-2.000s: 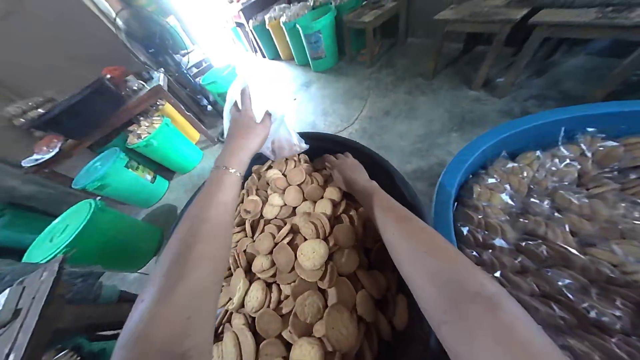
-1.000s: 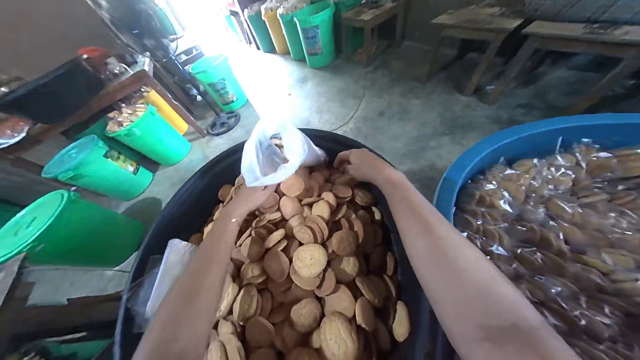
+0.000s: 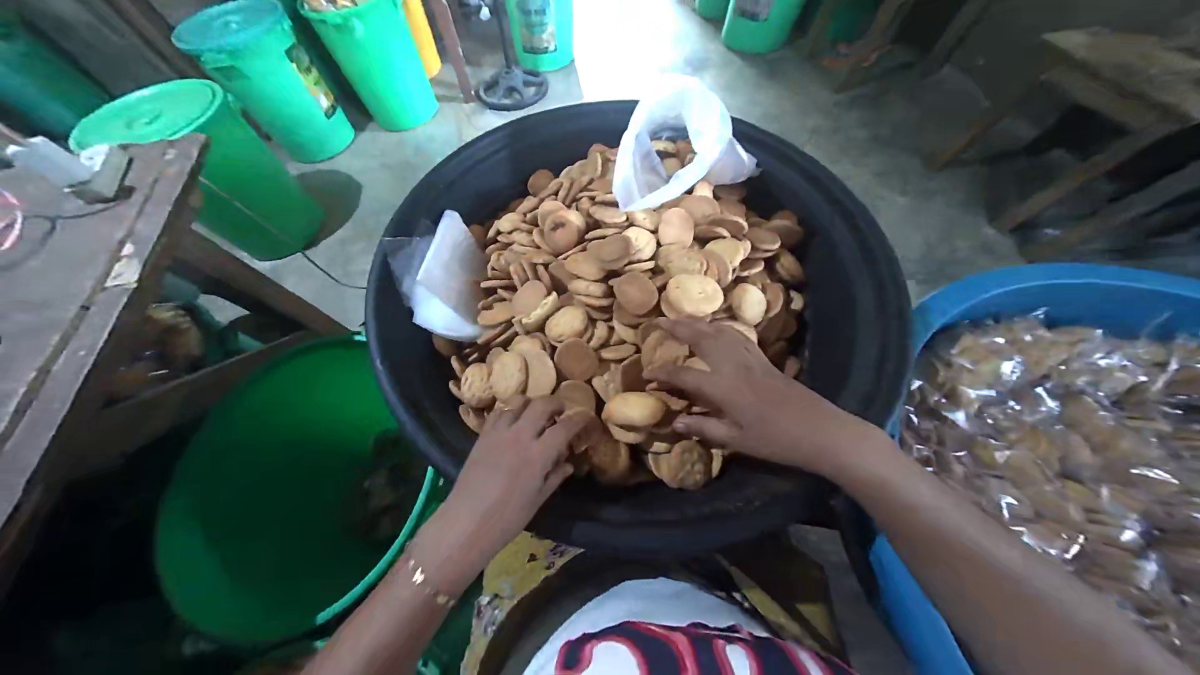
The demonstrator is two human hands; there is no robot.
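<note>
A wide black tub (image 3: 862,281) holds a heap of round brown cookies (image 3: 600,281). My left hand (image 3: 525,450) rests on the near left part of the heap, its fingers among the cookies. At the near right, my right hand (image 3: 736,394) lies with spread fingers over more of them. Whether either hand grips a cookie is not plain. At the far side of the heap stands an open white plastic bag (image 3: 675,141) with some cookies showing inside. A stack of flat clear plastic bags (image 3: 448,281) leans on the tub's left inner wall.
To the right, a blue tub (image 3: 1078,286) is filled with clear-bagged cookies (image 3: 1050,450). An open green bucket (image 3: 281,487) is at lower left beside a wooden table (image 3: 84,281). Lidded green buckets (image 3: 262,75) line the upper left. A wooden bench (image 3: 1125,75) stands at upper right.
My left hand has left the white bag, and both hands have come back to the near side of the heap. The bag now stands on the cookies by itself. The view has tilted down.
</note>
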